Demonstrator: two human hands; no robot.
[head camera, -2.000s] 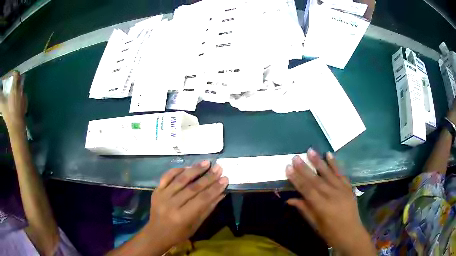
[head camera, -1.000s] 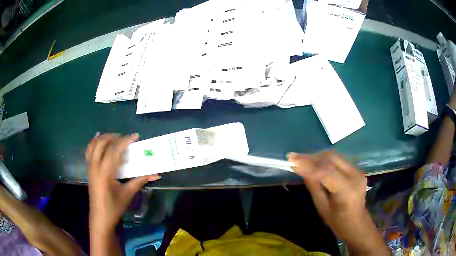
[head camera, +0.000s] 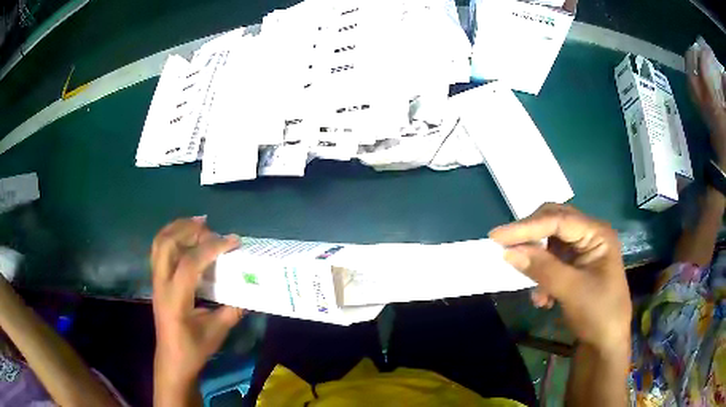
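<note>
My left hand grips the closed end of a long white product carton with dark lettering and a small green picture. The carton lies sideways at the table's near edge, its open end facing right. My right hand pinches the right end of a folded white leaflet, a flat narrow strip. The leaflet's left end is at the carton's open mouth; how far it reaches inside is hidden. A blank flap shows below the mouth.
A wide leaflet pile covers the table's back centre. A blank white folded paper lies right of it, below a supply box. Waiting cartons stand at the right. Another person's hand is at far right; another's forearm is at left.
The carton has moved toward me and turned nearly level. The leaflet, seen edge-on before, now shows its flat face at the carton's mouth. Both hands keep their holds.
</note>
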